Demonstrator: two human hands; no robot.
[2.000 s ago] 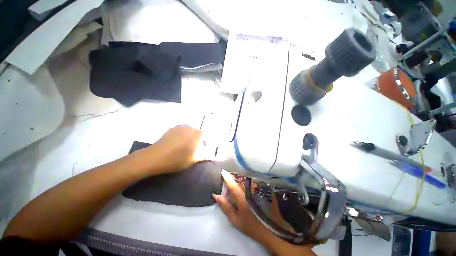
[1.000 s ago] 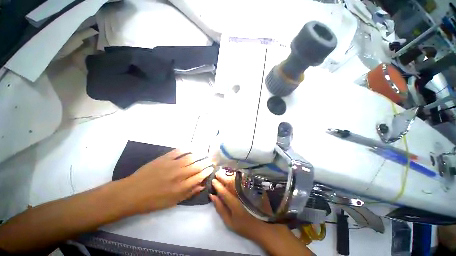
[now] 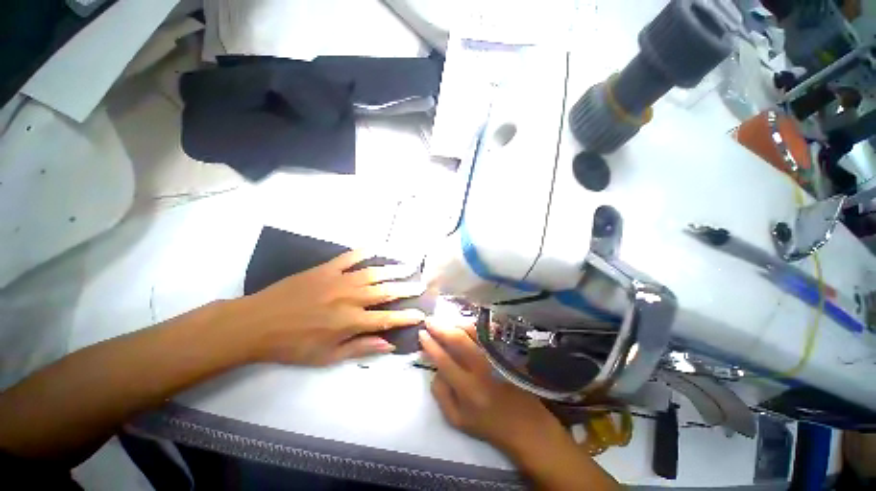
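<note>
A dark cut piece (image 3: 288,257) lies flat on the white machine table, its right end near the needle area of the white sewing machine (image 3: 523,206). My left hand (image 3: 322,312) lies flat on the piece with fingers spread, covering much of it. My right hand (image 3: 471,384) is beside the needle area, its fingertips at the right edge of the piece, partly behind the curved metal guard. The needle and presser foot are hard to see in the glare.
Folded dark pieces (image 3: 269,115) lie behind the needle area. Pale patterns (image 3: 62,192) are at the left. Yellow-handled scissors (image 3: 607,432) and a black-handled tool (image 3: 666,441) lie beneath the machine arm. A grey post (image 3: 644,81) and pens (image 3: 816,295) are on the machine.
Over the last second the view has shifted. Against two seconds ago, my left hand has gone from bunched at the piece's back edge to spread flat over it.
</note>
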